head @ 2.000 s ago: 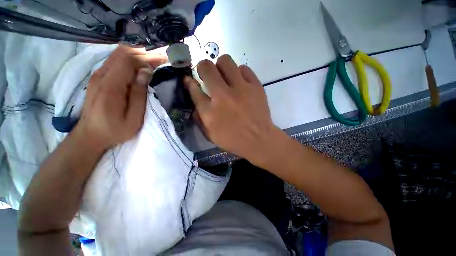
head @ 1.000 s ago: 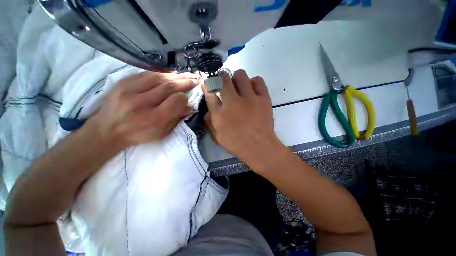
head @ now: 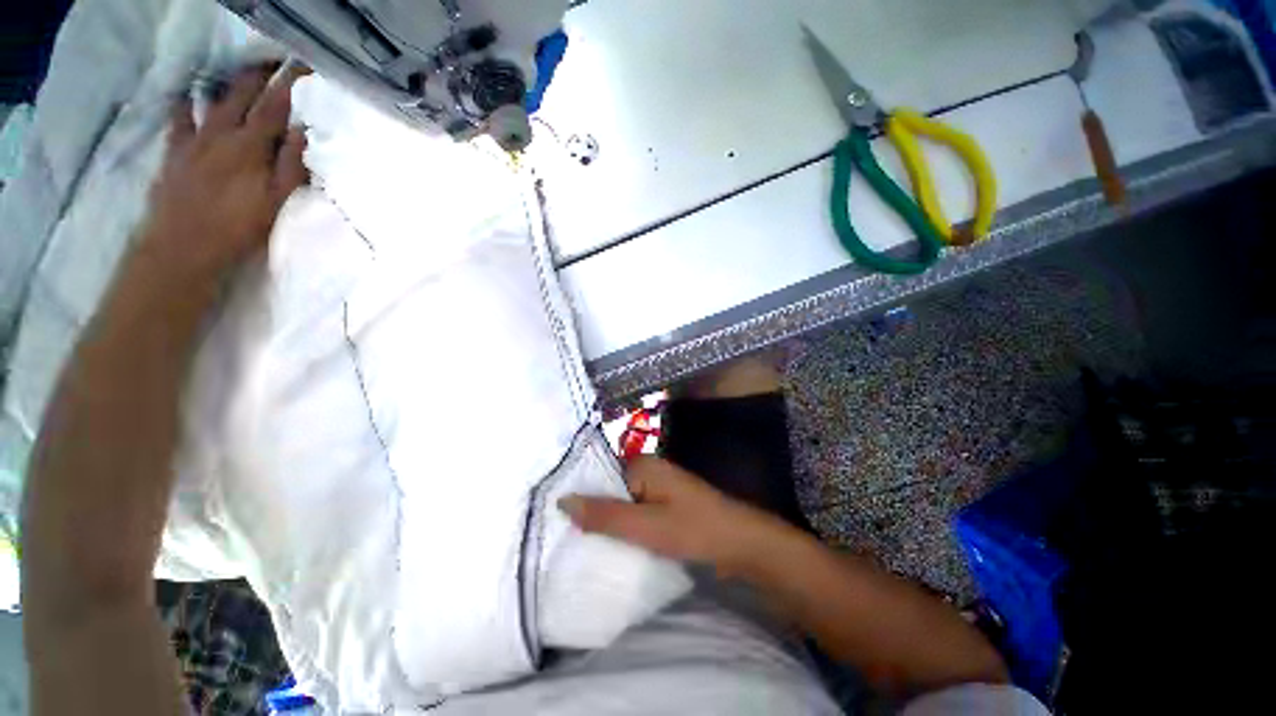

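The white padded lining with dark stitch lines is spread from the machine head over the table edge onto my lap. Its right edge, with a narrow seam, runs down from under the presser foot area of the sewing machine. My left hand lies on the lining left of the machine head, fingers spread. My right hand holds the lining's edge below the table's front edge, thumb on top and fingers hidden beneath.
Scissors with green and yellow handles lie on the white table, with a wooden-handled tool farther right. A blue crate stands on the speckled floor at lower right. Dark fabric lies at the far right.
My left hand has moved away from the needle area to the left. My right hand has come down to the lining near my lap. The lining is now spread flatter, and the view has shifted.
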